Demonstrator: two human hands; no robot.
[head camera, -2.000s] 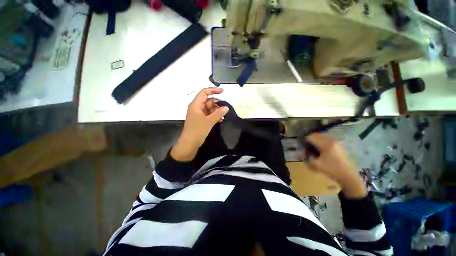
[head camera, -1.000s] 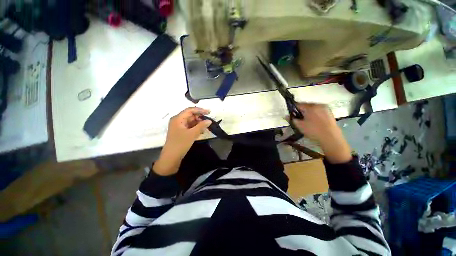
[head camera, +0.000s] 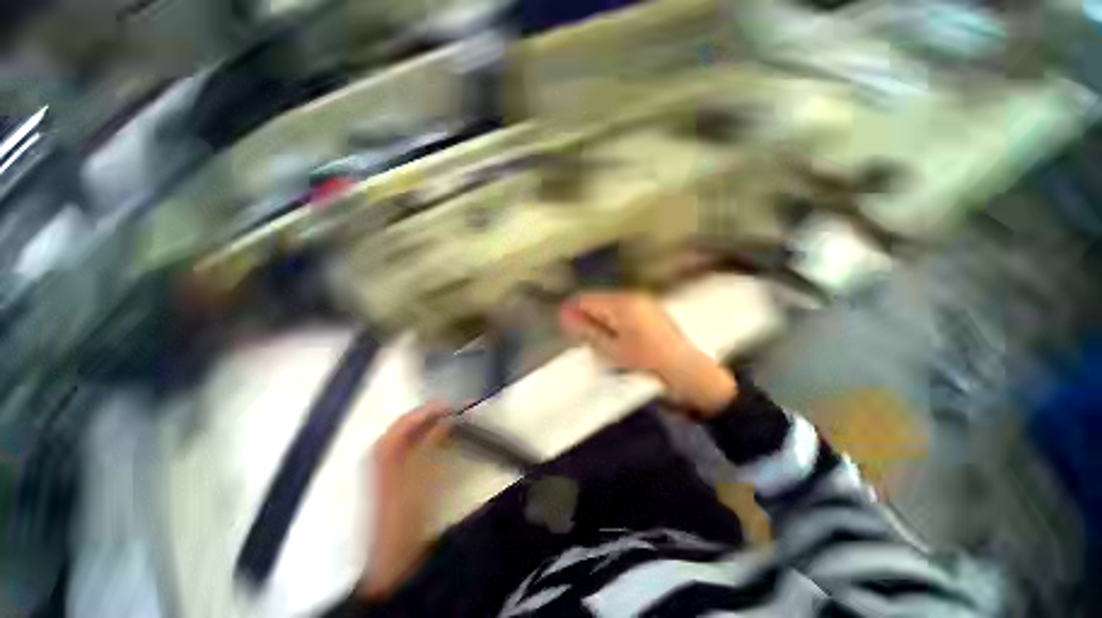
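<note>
The view is heavily blurred. My left hand (head camera: 405, 495) is at the table's front edge, with its fingertips on the end of a narrow dark strip (head camera: 496, 444) that runs right along the edge. My right hand (head camera: 647, 348) is over the front of the table by the machine bed, fingers curled. Blur hides whether it holds anything; no scissors can be made out. The cream sewing machine (head camera: 532, 217) stands behind both hands. A long dark cut strip (head camera: 308, 453) lies on the white table (head camera: 230, 447) left of my left hand.
A blurred red spot (head camera: 330, 190) shows behind the machine. A blue crate (head camera: 1069, 404) is at the right edge, beyond the floor. My dark-clad lap is below the table's front edge.
The view has swung and tilted, so the machine and table now slant. My right hand has moved from the scissors' handles toward the machine bed. My left hand still has the narrow strip.
</note>
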